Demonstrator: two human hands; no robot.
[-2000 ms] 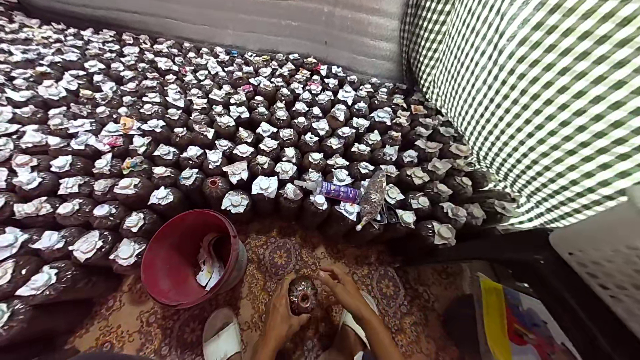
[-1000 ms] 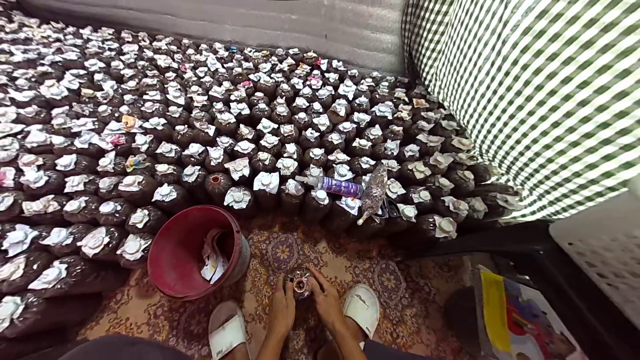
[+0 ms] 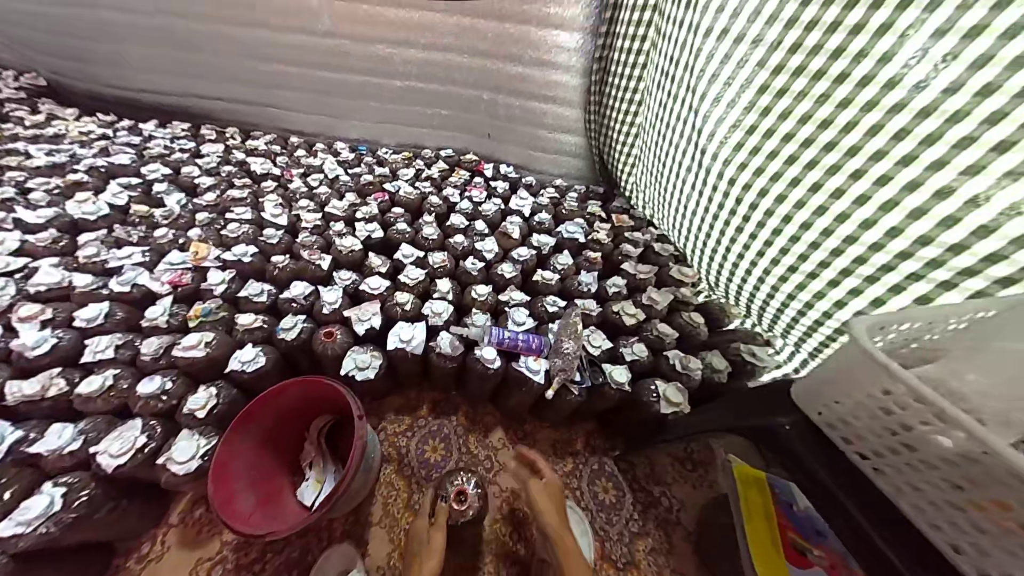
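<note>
My left hand (image 3: pixel 426 532) holds the side of a dark, plastic-wrapped bag (image 3: pixel 462 488) with an open ring at its neck. To its right, my right hand (image 3: pixel 538 484) is off the bag, fingers apart and holding nothing that shows. Beyond my hands stand rows of dark bags, most with paper-covered necks; one bag (image 3: pixel 332 340) has an uncovered red neck. Across the front row lie a purple-labelled bottle (image 3: pixel 516 342) with a nozzle and a clear plastic bag (image 3: pixel 566 348) of grainy material.
A red bucket (image 3: pixel 240 472) with paper scraps (image 3: pixel 318 472) stands at my left on the patterned floor covering (image 3: pixel 436 448). At the right are a white perforated plastic basket (image 3: pixel 904 416) and a colourful printed package (image 3: pixel 788 520). A checked green-and-white sheet (image 3: pixel 816 160) hangs behind.
My right hand has come off the held bag and moved to the right. My left hand still grips the bag. The view has shifted somewhat.
</note>
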